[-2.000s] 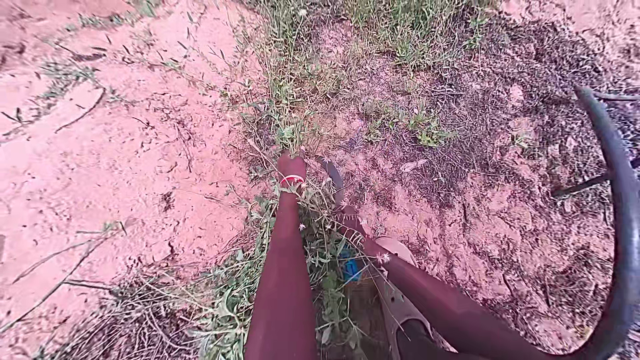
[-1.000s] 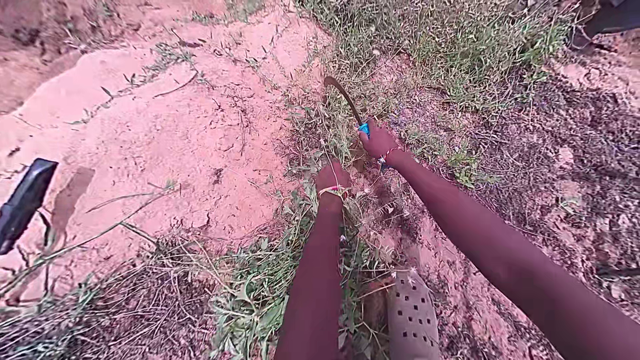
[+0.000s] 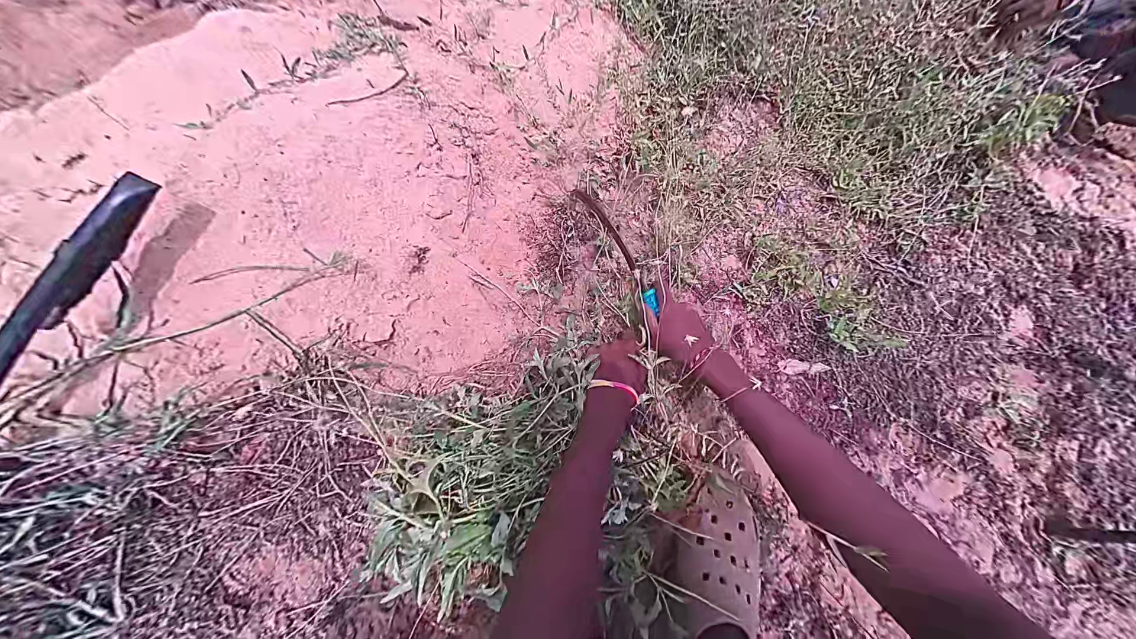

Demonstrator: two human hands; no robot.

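My right hand is closed around the blue handle of a sickle, whose curved blade points up and to the left over low grass. Just to its left, nearly touching it, my left hand grips a bunch of leafy green stems; its fingers are partly hidden by leaves. A heap of cut leafy plants lies below and left of my left hand and partly under that forearm. A pale perforated shoe shows between my forearms.
Bare reddish soil spreads to the left, with a dark object at the left edge. Dry stems cover the lower left. Standing grass grows at the upper right, beside a dark object that is unclear.
The sickle, low beside the left arm two seconds ago, was farther up in my right hand one second ago. Since then my hands have come close together.
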